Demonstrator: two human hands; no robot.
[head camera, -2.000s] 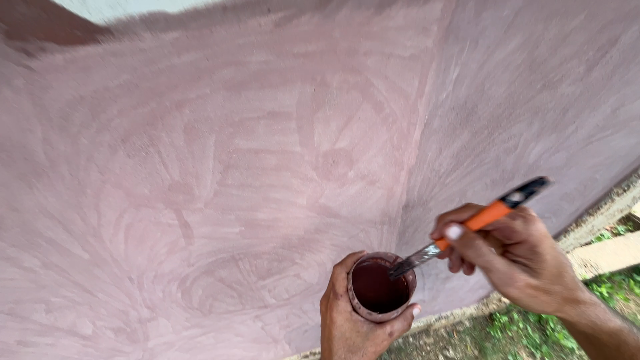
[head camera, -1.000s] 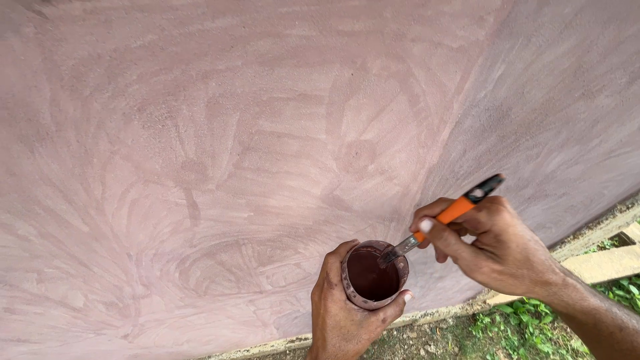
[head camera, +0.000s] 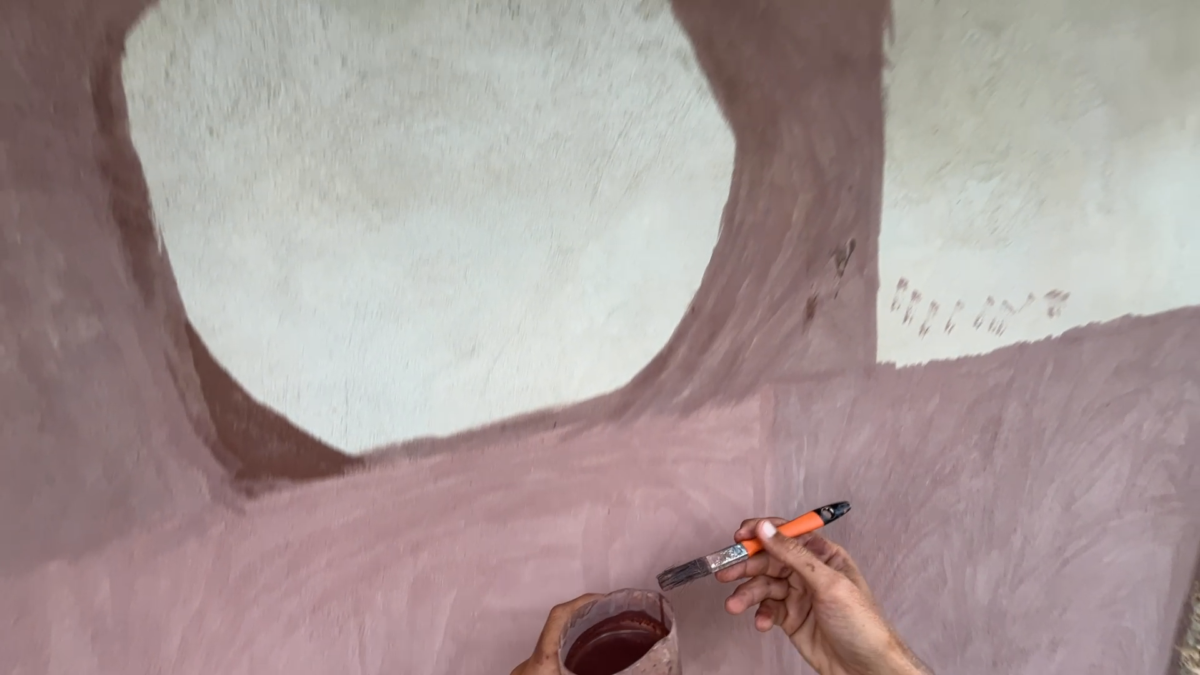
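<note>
My right hand (head camera: 811, 586) holds a flat paintbrush (head camera: 764, 546) by its orange handle with a black end, between thumb and fingers. The dark, wet-looking bristles point down-left, just above the rim of a cup (head camera: 667, 630) and apart from it. Dark reddish-brown paint (head camera: 614, 645) lies inside the cup. My left hand (head camera: 553, 642) grips the cup from the left side; most of that hand is below the frame edge. Behind both hands is a wall painted dusty pink (head camera: 422, 562).
Higher on the wall is a large rounded whitish area (head camera: 431, 216) bordered by mauve and darker brown paint (head camera: 272, 436). At the upper right, another whitish area (head camera: 1031, 169) carries short brown brush marks (head camera: 975, 309). A rough edge shows at the far lower right.
The brush has come out of the cup; its bristles were inside before. The view has swung up the wall, and the ground with grass is out of sight.
</note>
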